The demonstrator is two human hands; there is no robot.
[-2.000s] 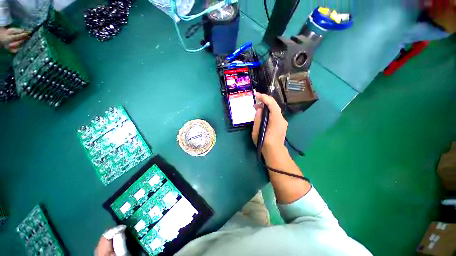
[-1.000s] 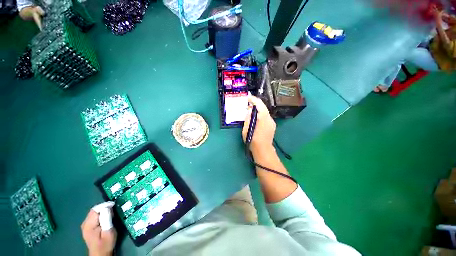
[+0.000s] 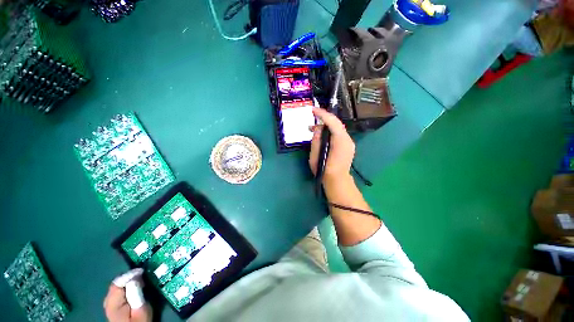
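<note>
My right hand point(image 3: 333, 148) holds the black soldering iron point(image 3: 323, 154), its cord running across my forearm. The index fingertip is at the lit screen of the smartphone point(image 3: 296, 122). My left hand point(image 3: 128, 299), white covering on its fingertips, is at the lower left edge of the black pallet point(image 3: 242, 250); whether it holds anything cannot be told. The green PCB panel point(image 3: 165, 244) with white rectangles lies on the pallet. The round tip-cleaning pot point(image 3: 236, 159) stands between pallet and phone.
Another PCB panel point(image 3: 123, 165) lies beyond the pallet, and one more point(image 3: 36, 286) at lower left. Stacked panels point(image 3: 41, 60) stand at far left. The dark iron stand point(image 3: 371, 85) is right of the phone, blue-handled cutters point(image 3: 299, 45) behind it. Cardboard boxes point(image 3: 532, 294) are at lower right.
The camera view has shifted. My right hand stays at the phone with the iron in it. My left hand stays by the pallet's edge, its fingers slightly more bent.
</note>
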